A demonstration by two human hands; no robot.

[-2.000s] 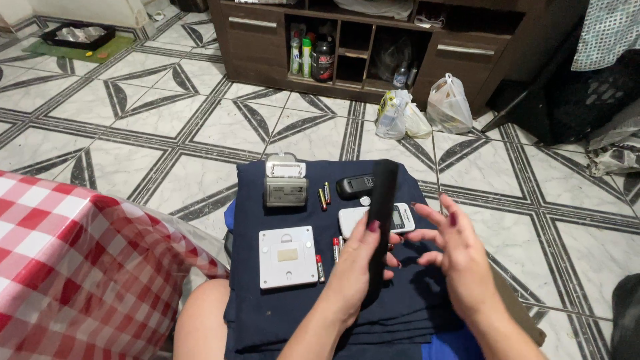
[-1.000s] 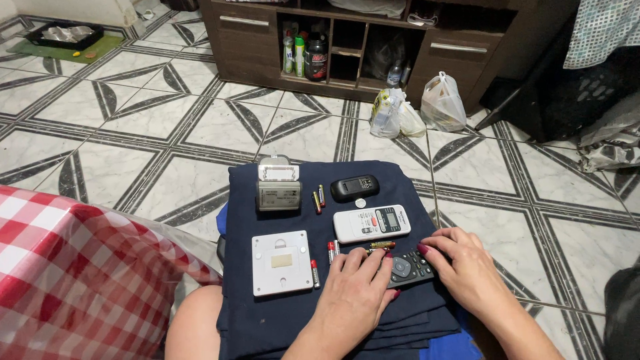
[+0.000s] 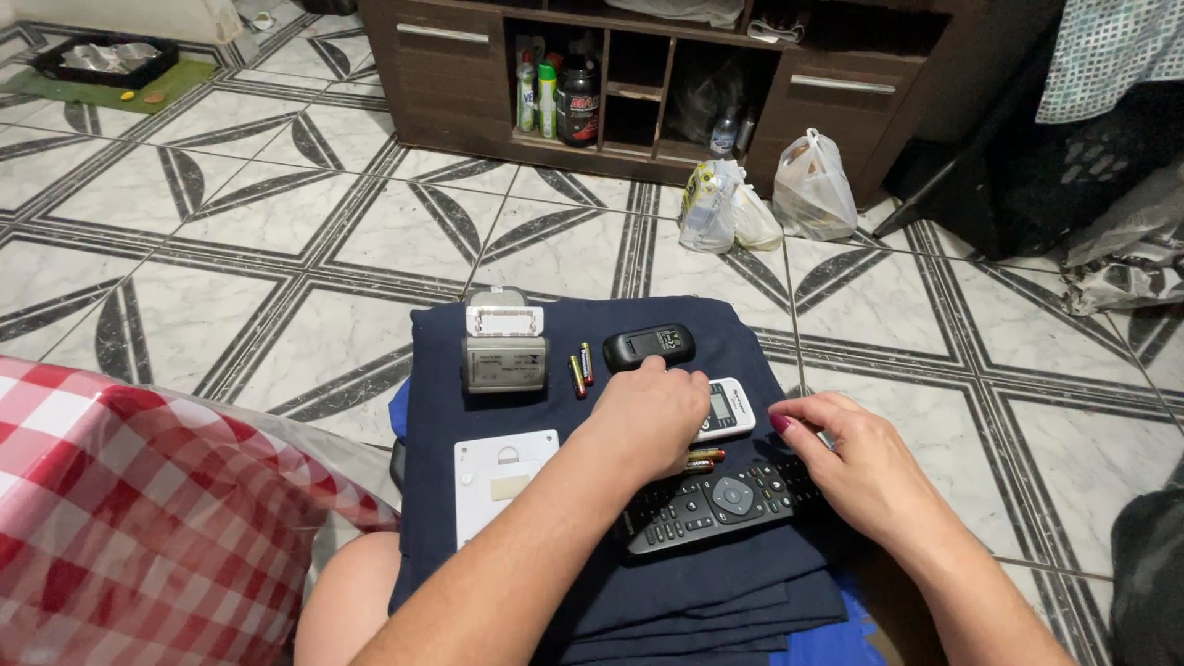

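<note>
My left hand (image 3: 653,416) lies over the left part of a white remote control (image 3: 731,409); its fingertips are hidden, so its grip is unclear. My right hand (image 3: 846,453) hovers with fingers apart by the right end of a black remote control (image 3: 712,507), which lies buttons up. Small batteries (image 3: 703,461) lie between the two remotes. Farther back are a black oval device (image 3: 649,347), a pair of batteries (image 3: 580,370) and a grey device with its lid raised (image 3: 505,363). A white square device (image 3: 495,476) is partly behind my left forearm. All rest on folded dark blue cloth (image 3: 592,601).
A red-and-white checked tablecloth (image 3: 139,518) hangs at left. Beyond the tiled floor stands a dark wooden cabinet (image 3: 444,83) holding bottles. Tied plastic bags (image 3: 814,190) sit before it. Dark fabric (image 3: 971,176) hangs at right, and a black tray (image 3: 106,60) is far left.
The black remote was upright in my left hand, then lay on the cloth under both hands. Since then my left hand has moved up to the white remote, and my right hand has lifted off the black one.
</note>
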